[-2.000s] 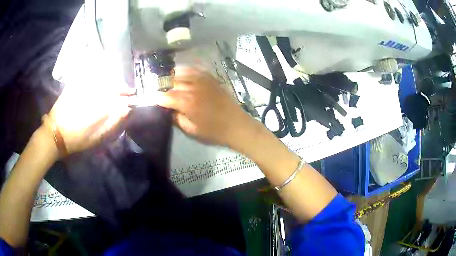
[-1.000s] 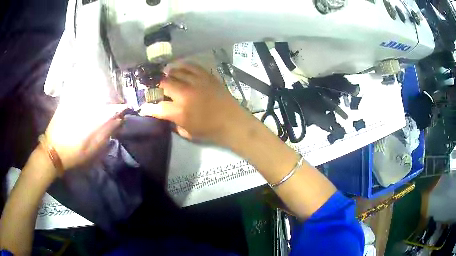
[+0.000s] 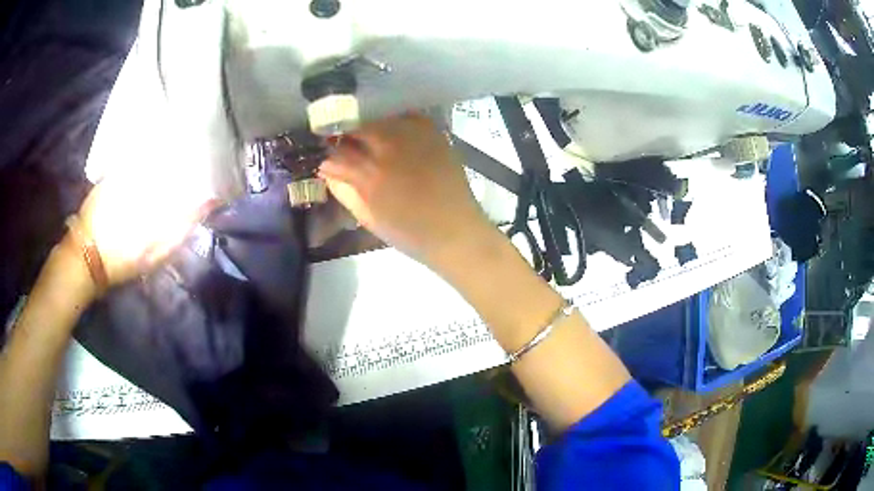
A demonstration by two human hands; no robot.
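Observation:
The dark navy garment (image 3: 244, 316) lies at the left of the white table and hangs over its front edge. The white sewing machine (image 3: 460, 48) spans the top, with a bright glare left of its needle area. My left hand (image 3: 134, 235) lies on the garment left of the needle area, washed out by the glare; its fingertips seem to hold the cloth. My right hand (image 3: 402, 182) is raised beside the machine's small metal parts and pale knob (image 3: 308, 192), fingers bent together; whether it holds something is hidden.
Black shears (image 3: 546, 211) lie right of my right wrist, with black fabric scraps (image 3: 618, 216) beyond them. A ruler (image 3: 412, 340) runs along the table's front edge. A blue bin (image 3: 702, 336) with pale items sits at the table's right end.
My right hand has moved up from the cloth toward the machine's metal parts. My left hand has shifted slightly left, and the garment by the needle area has changed its folds.

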